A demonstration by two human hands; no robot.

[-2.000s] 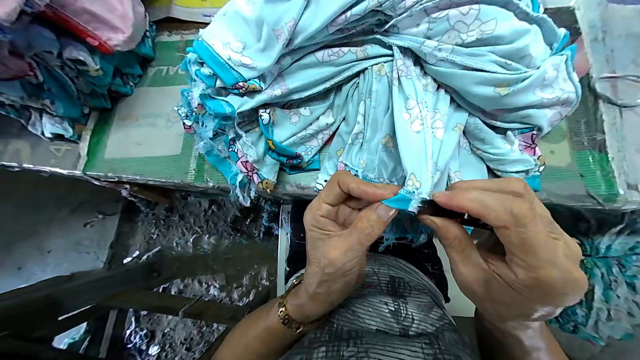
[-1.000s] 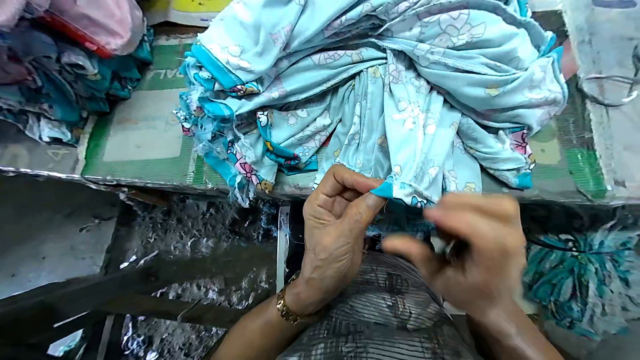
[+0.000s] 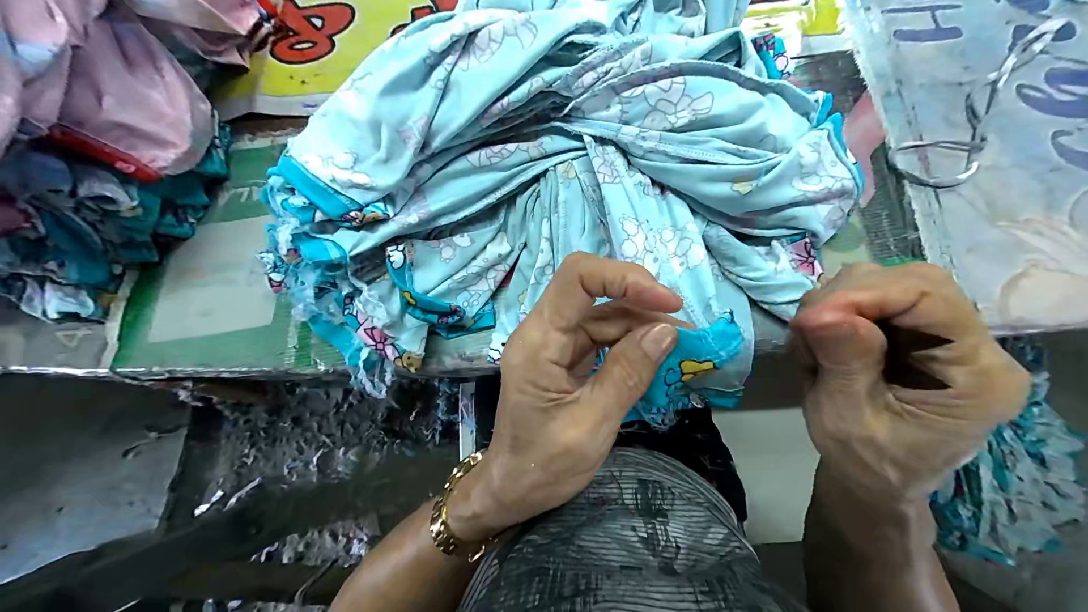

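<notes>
A heap of light-blue printed garments with teal trim lies gathered on the worktable, with frayed edges and loose threads at its left side. My left hand, a gold-coloured bracelet at its wrist, pinches a teal fabric trim between the thumb and a finger behind it, near the table's front edge; the index finger is raised. This trim hangs from the front of the heap. To its right, my right hand is curled, apart from the trim. Its palm is dark and mostly hidden, so whether it holds anything cannot be told.
Pink and teal garments are piled at the left of the table. A loop of cord lies on the printed sheet at right. More teal cloth hangs or lies low at right. Scraps cover the floor below.
My right hand has moved right, away from the trim it was touching with a small dark tool two seconds ago. My left index finger has lifted.
</notes>
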